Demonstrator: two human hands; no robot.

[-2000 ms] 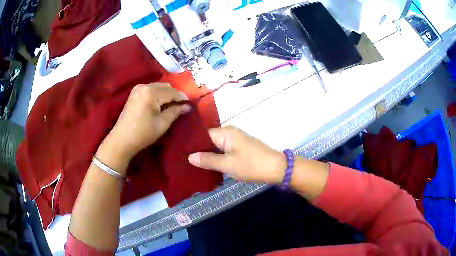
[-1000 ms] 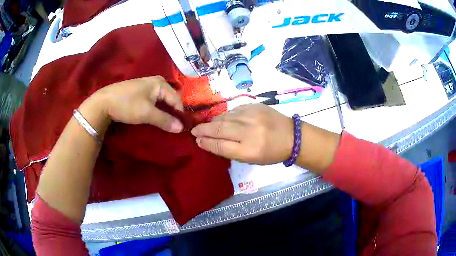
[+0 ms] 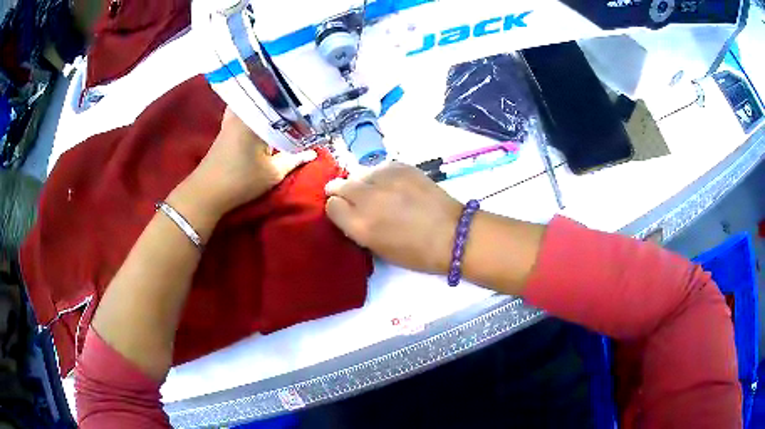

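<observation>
The dark red garment [image 3: 302, 272] lies over the left of the table, its upper edge under the white sewing machine head [image 3: 277, 50]. My left hand [image 3: 252, 167] lies on the cloth left of the needle area, thumb pointing at the presser foot. My right hand [image 3: 390, 214] pinches the garment's edge just right of and below the needle area, its fingers curled. The blue-grey round attachment [image 3: 366, 141] sits just above my right hand. The needle and presser foot are too small and blurred to tell apart.
Pink and turquoise sticks [image 3: 478, 159] lie right of my right hand. Behind are a plastic packet [image 3: 486, 96], a black phone [image 3: 579, 109] and a thin metal tool [image 3: 549, 167]. A measuring tape [image 3: 470, 331] runs along the front edge. A blue bin [image 3: 731, 272] stands lower right.
Both hands have moved up to the needle area with the garment's edge. The lower cloth corner has drawn back from the measuring tape. The red strand by the sticks no longer shows.
</observation>
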